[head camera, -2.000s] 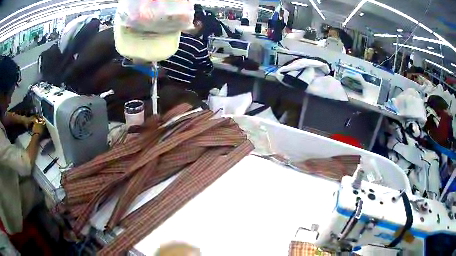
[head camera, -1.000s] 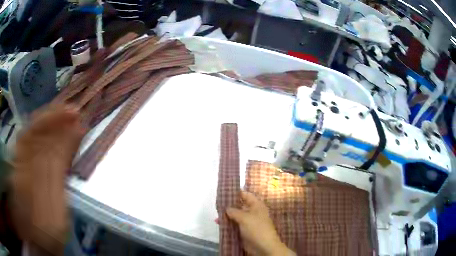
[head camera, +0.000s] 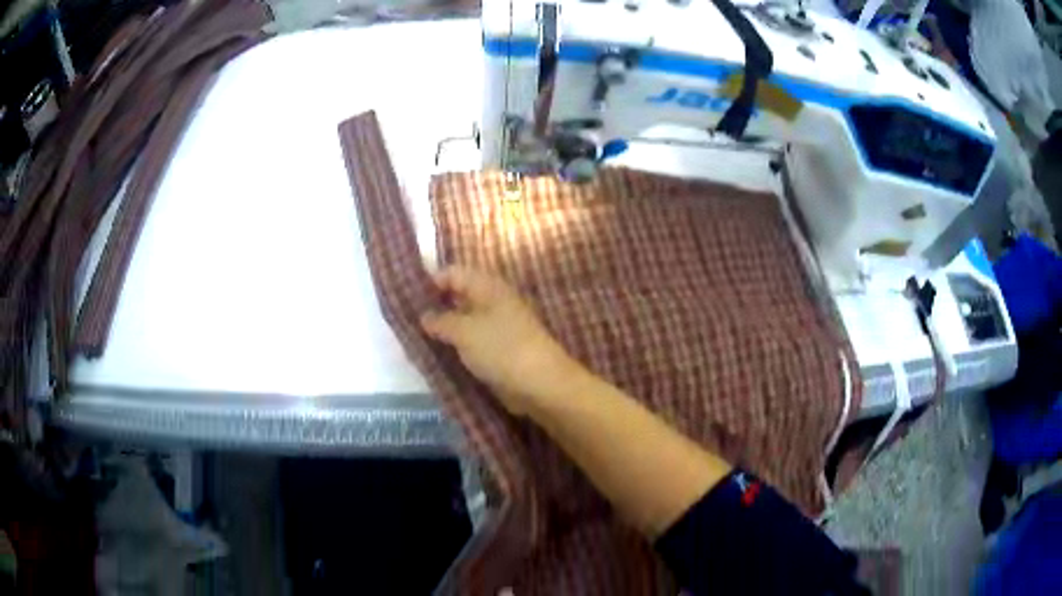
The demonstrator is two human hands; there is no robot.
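Observation:
My right hand pinches the edge of a long narrow plaid strip beside the body panel. The strip's upper end lies on the white table, tilted to the left, and its lower part hangs over the front edge. The wide brown-red plaid panel lies on the table, its upper left corner under the lit needle area, and drapes over the front edge. My right forearm lies across it. My left hand is not in view.
The white and blue sewing machine stands over the panel's far edge. Several plaid strips are heaped at the table's left. Dark snips are at the right edge. Blue material is at far right.
My right hand came into view and took hold of the strip. The strip has gone from upright to tilted. My blurred left hand has left the picture. The view has turned down towards the machine.

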